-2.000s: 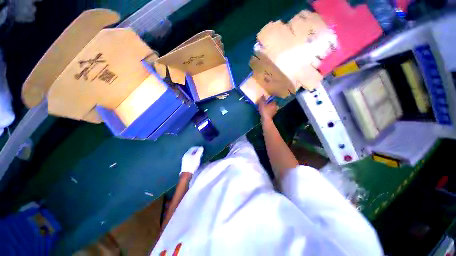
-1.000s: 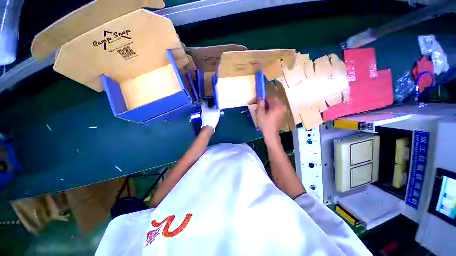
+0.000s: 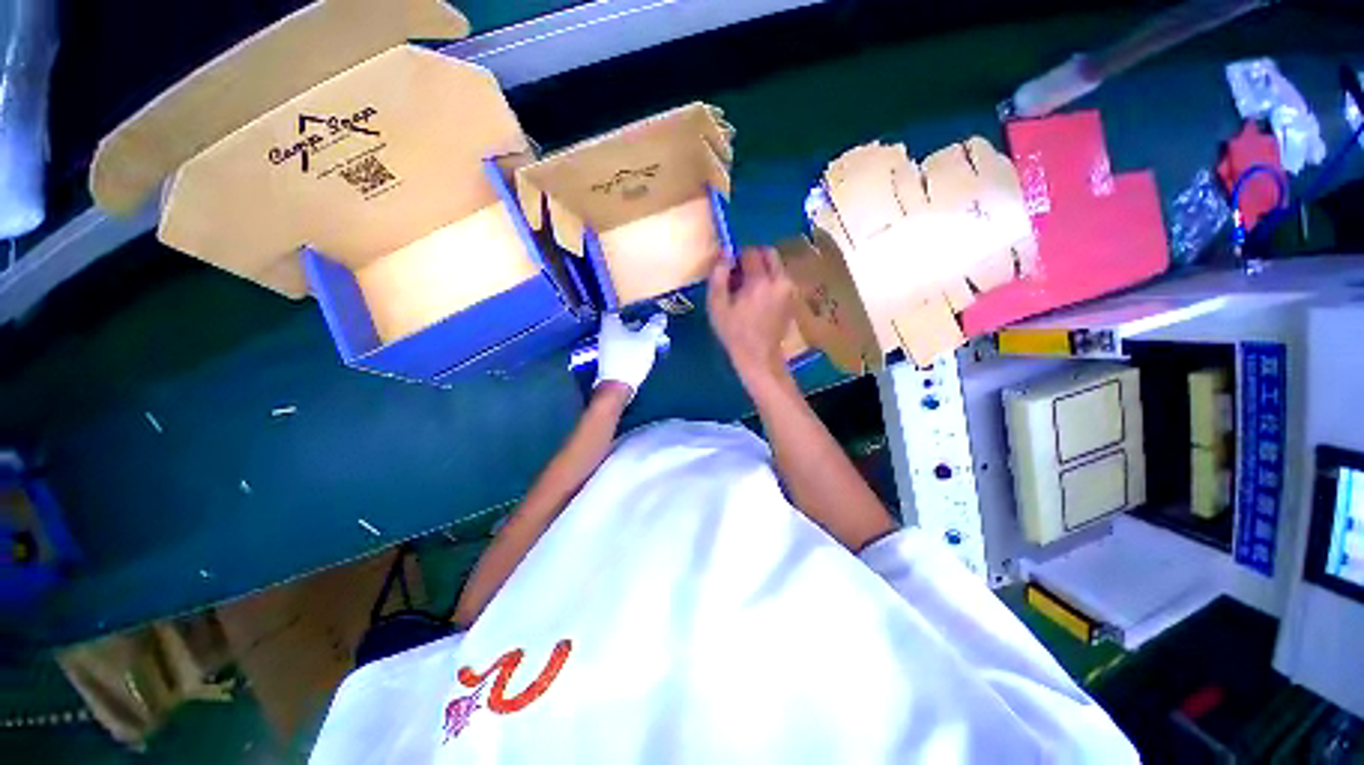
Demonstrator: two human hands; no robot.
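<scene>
A small open mailer box (image 3: 658, 254), blue outside and brown inside, stands in front of me with its printed lid upright. My right hand (image 3: 754, 307), bare, has its fingers at the box's right blue wall. My left hand (image 3: 628, 353), in a white glove, is at the box's lower left front corner; its fingertips are partly hidden and its hold is unclear. A bigger stack of open blue boxes (image 3: 449, 292) with a raised printed lid (image 3: 359, 157) stands to the left. Brown die-cut blanks (image 3: 935, 247) lie to the right of my right hand.
Red sheets (image 3: 1070, 224) lie beyond the blanks. A white-grey machine with cream pads (image 3: 1074, 448) stands at the right. Thin scraps (image 3: 284, 411) lie on the green bench (image 3: 195, 463). A metal rail (image 3: 598, 48) runs behind. A blue item (image 3: 30, 516) is at the far left.
The small box has moved left, against the box beside the big stack, and its lid now stands more upright. My right hand has moved left with it. My left hand stays near the box's front.
</scene>
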